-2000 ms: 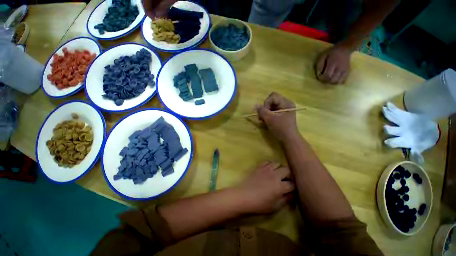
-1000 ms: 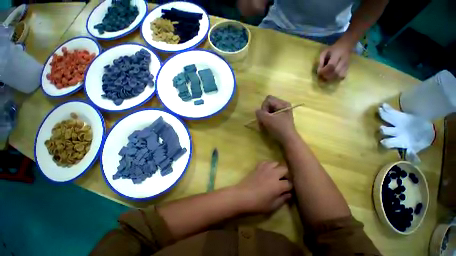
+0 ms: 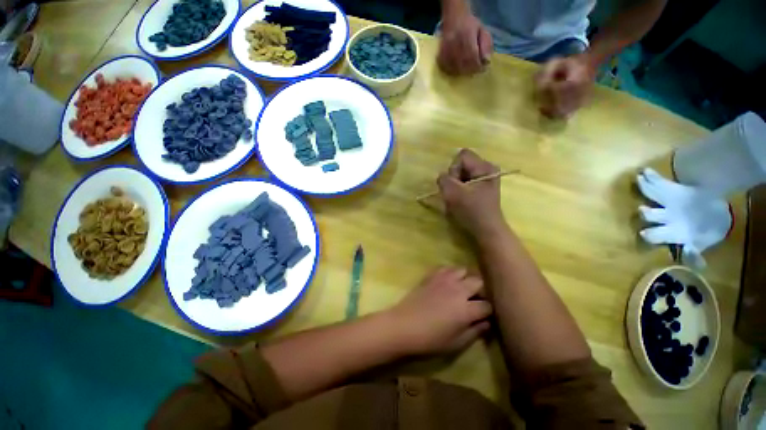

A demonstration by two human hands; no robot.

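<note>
My right hand (image 3: 472,191) is shut on a thin pale wooden stick (image 3: 508,173), held like a pen over the middle of the table. My left hand (image 3: 445,312) rests on the table near my right forearm, fingers loosely curled; its palm side is hidden, so I cannot tell if it holds anything. A slim green pointed tool (image 3: 355,284) lies on the table left of my left hand. A plate of grey flat pieces (image 3: 243,250) stands left of it, and a plate of green-teal slabs (image 3: 345,128) stands behind.
More blue-rimmed plates hold yellow (image 3: 109,235), orange (image 3: 109,111) and blue-grey pieces (image 3: 206,122). A small bowl of teal pieces (image 3: 382,55) stands behind. A person's hands (image 3: 564,86) rest across the table. At right are a white glove (image 3: 682,214), a white container (image 3: 724,155) and a bowl of black pieces (image 3: 668,329).
The other person's left-side hand has come down onto the table edge. My right hand has shifted slightly, still holding the stick. My left hand stays in about the same place.
</note>
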